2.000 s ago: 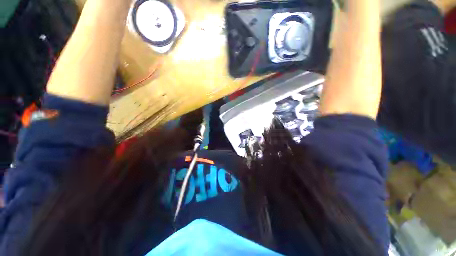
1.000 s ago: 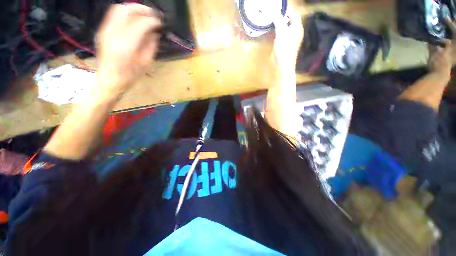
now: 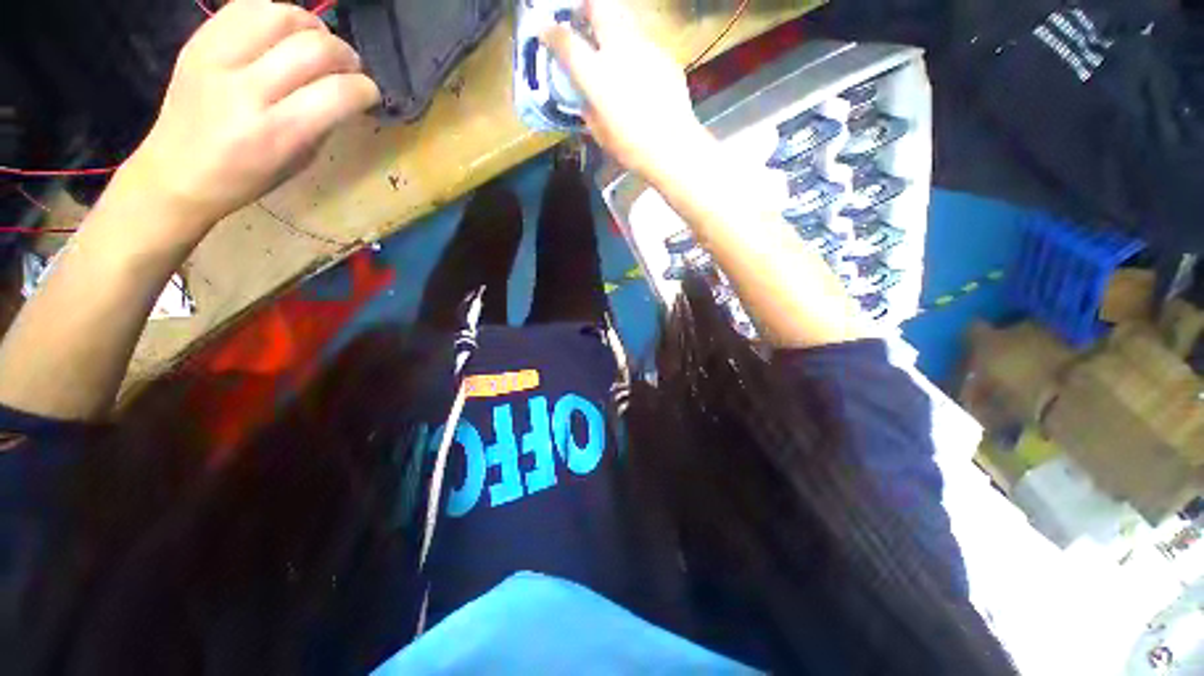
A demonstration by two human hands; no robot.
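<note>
My right hand (image 3: 627,86) grips a speaker driver (image 3: 539,82) with a silver frame at the bench's front edge, near the top of the view. My left hand (image 3: 271,99) is curled to the left of a black speaker housing (image 3: 420,50), which the top of the frame cuts off. A thin red wire shows beside the left fingertips; whether the fingers hold it cannot be told. The driver tray (image 3: 779,77) stands under my right forearm, with rows of silver drivers in it.
The worn tan bench (image 3: 324,218) runs diagonally, with red wires and a white crumpled piece (image 3: 172,297) at left. Another person's dark sleeve (image 3: 1070,79) is at upper right. A blue crate (image 3: 1072,277), cardboard boxes (image 3: 1122,409) and white stacked material are at right.
The view has shifted. My right hand and the driver are now at the bench's front edge. My left hand has moved up and left in view, beside a black housing.
</note>
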